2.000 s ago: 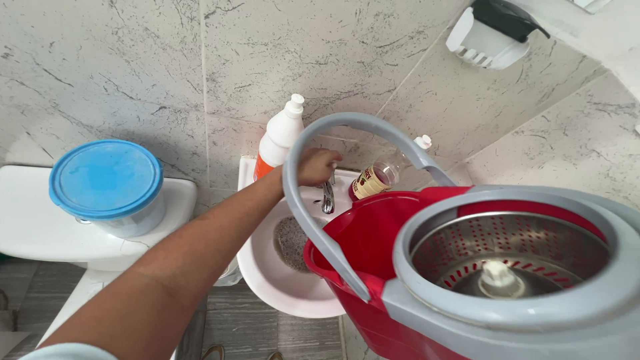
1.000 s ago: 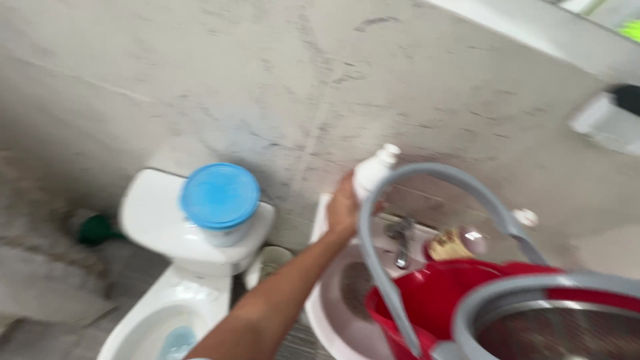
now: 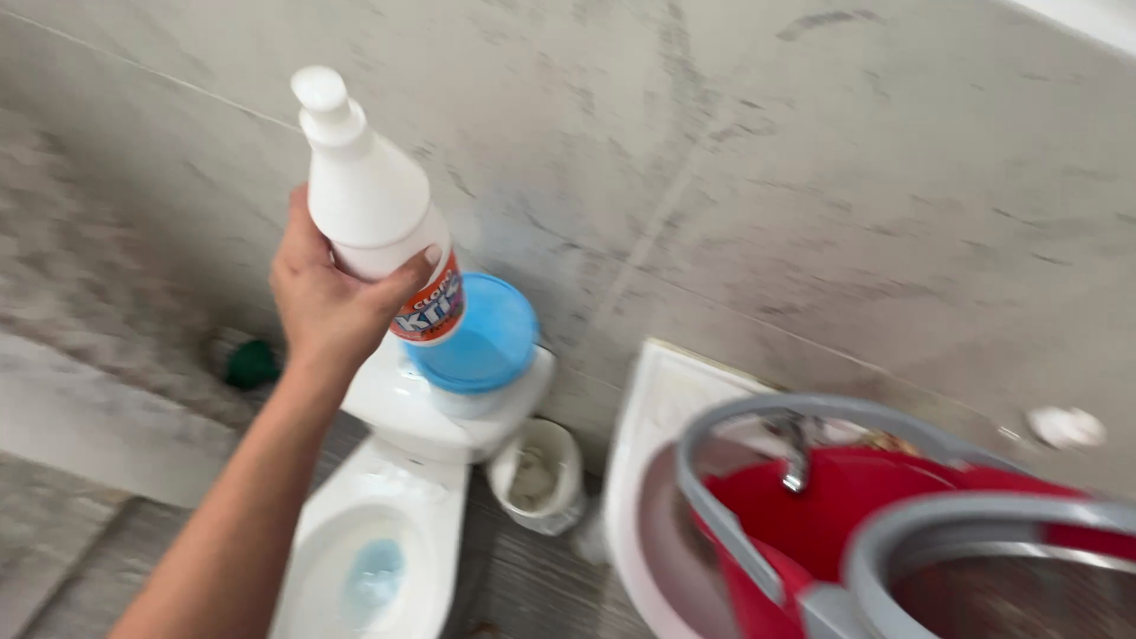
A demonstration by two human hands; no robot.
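My left hand [image 3: 333, 284] is closed around a white plastic bleach bottle [image 3: 377, 195] with a white cap and an orange label bearing writing. The bottle is tilted and held in the air, in front of a tub with a blue lid [image 3: 484, 342] that stands on the toilet tank [image 3: 382, 382]. At the lower right, a red mop bucket [image 3: 790, 524] with a grey handle and a wringer basket is over the washbasin [image 3: 643, 515]. Who or what supports the bucket cannot be seen. My right hand is out of view.
Below the tank is an open toilet bowl [image 3: 408, 568] with bluish water. A small waste bin [image 3: 541, 497] stands between toilet and basin. The tiled wall [image 3: 710, 222] runs behind them. A green object [image 3: 251, 364] lies at the left.
The bottle, first standing on the basin with my left hand beside it, was taken hold of and has moved left, over to the toilet tank. The view has swung left.
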